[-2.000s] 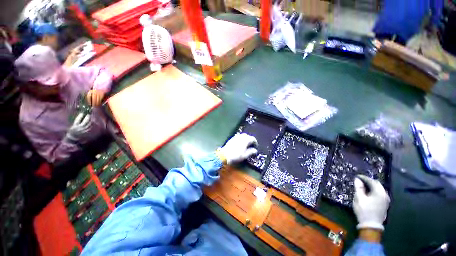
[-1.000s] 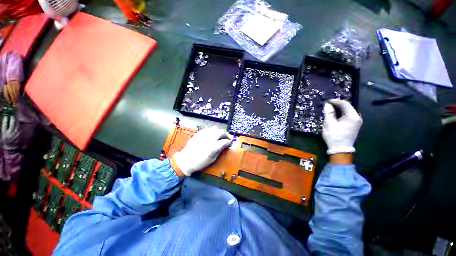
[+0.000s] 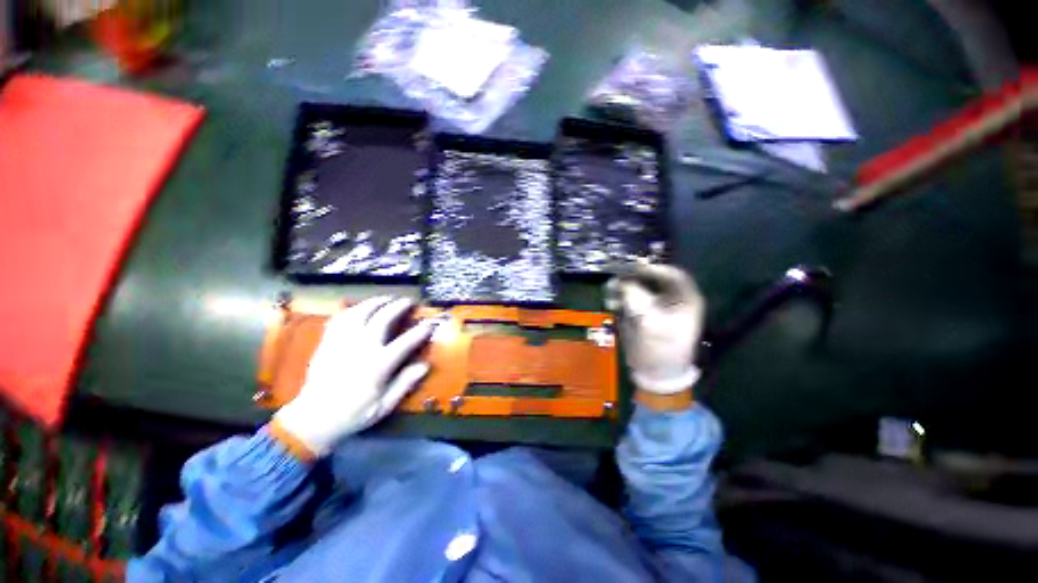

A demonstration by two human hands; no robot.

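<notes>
The orange-brown assembly fixture (image 3: 535,362) lies at the near bench edge, with long dark slots in its right part and a small silver piece at its upper right corner. My left hand (image 3: 355,370), in a white glove, lies over the fixture's left part with fingers spread; whether it holds something small is hidden. My right hand (image 3: 660,319), gloved and blurred, is just right of the fixture with thumb and fingertips close together; any small part between them cannot be made out. Behind the fixture stand the left parts tray (image 3: 362,188), the middle tray (image 3: 487,216) and the right tray (image 3: 603,194), with silver parts.
A red foam mat (image 3: 74,216) lies at left. Plastic bags (image 3: 455,57) and a clipboard with paper (image 3: 776,93) lie behind the trays. A dark screwdriver (image 3: 774,302) lies right of my right hand. A red bar (image 3: 945,137) crosses the upper right. A board tray (image 3: 57,512) shows lower left.
The view has turned, so the bench things sit further left. My right hand has come from over the right tray to beside the fixture's right end. My left hand's fingers are more spread.
</notes>
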